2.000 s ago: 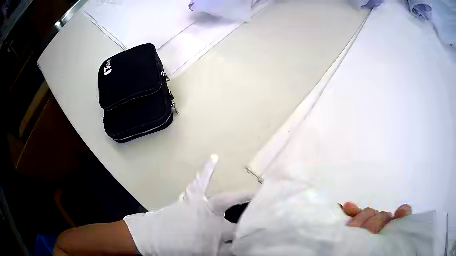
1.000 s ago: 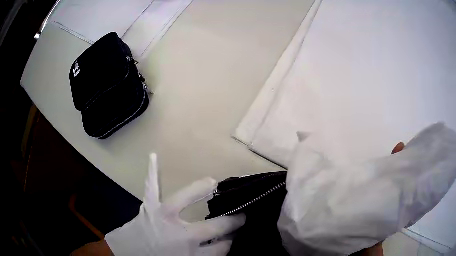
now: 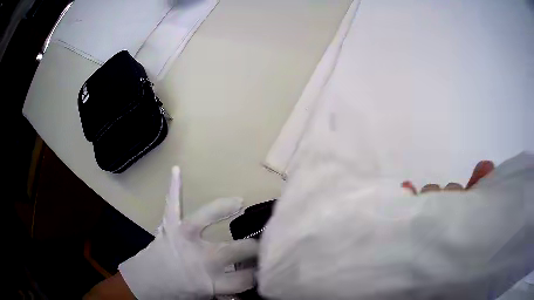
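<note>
A black pouch bag (image 3: 253,220) lies at the bottom centre, mostly hidden behind crumpled white sheet. My left hand (image 3: 202,258), in a white glove, holds its left side with the lower fingers; one finger points up, away from it. A short stretch of zipper teeth shows on the bag's edge. My right hand (image 3: 449,179) is bare; only its fingertips show above the crumpled white stuffing sheet (image 3: 363,240) it holds. The sheet bulges over the bag; whether it is inside the opening is hidden.
Another black pouch bag (image 3: 123,114) with a small white logo lies at the left on the pale table (image 3: 234,88). A stack of flat white sheets (image 3: 433,82) covers the right side. More white sheets (image 3: 111,26) lie at the top left. The curved table edge runs down the left.
The crumpled sheet and my right hand have moved left, covering more of the bag. Its long zipper line, visible a second ago, is now mostly hidden. My gloved hand stays at the bag's left side.
</note>
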